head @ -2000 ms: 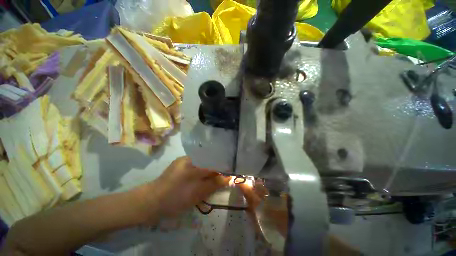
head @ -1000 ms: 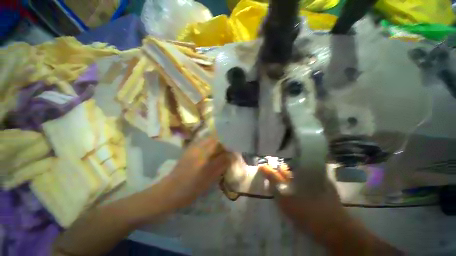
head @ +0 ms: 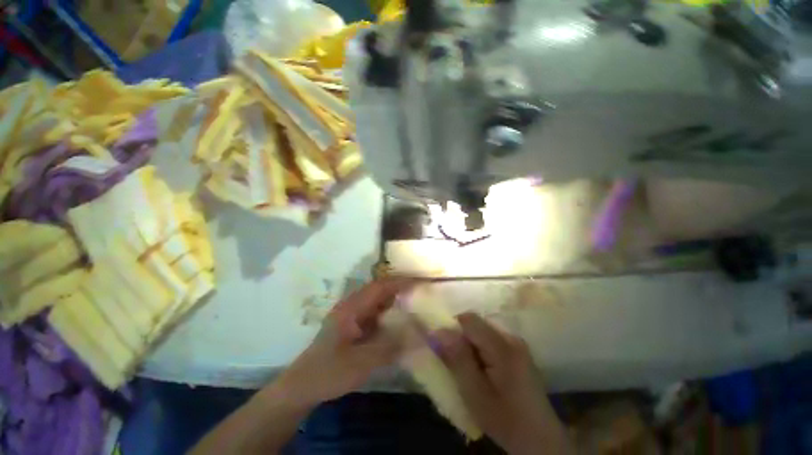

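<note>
A pale yellow fluffy strip (head: 442,391) with a bit of purple on it is held between my hands in front of the sewing machine (head: 570,98). My left hand (head: 361,324) has its fingers closed at the strip's upper left end. My right hand (head: 494,373) grips it from the right. Both hands are blurred and bare, over the table's front part. The needle plate area (head: 467,235) is brightly lit behind the hands. The needle and presser foot are lost in glare and blur.
Yellow strips (head: 129,267) lie in rows at left, with purple strips (head: 44,391) below. A fanned pile of finished strips (head: 272,133) lies behind them. One purple strip (head: 613,213) lies right of the needle. A clear bag (head: 280,31) is at the back. The table's front edge (head: 218,375) curves below.
Both hands have moved from the needle area toward the table's front edge, holding a yellow strip. The view has shifted, so the needle area and machine logo now show.
</note>
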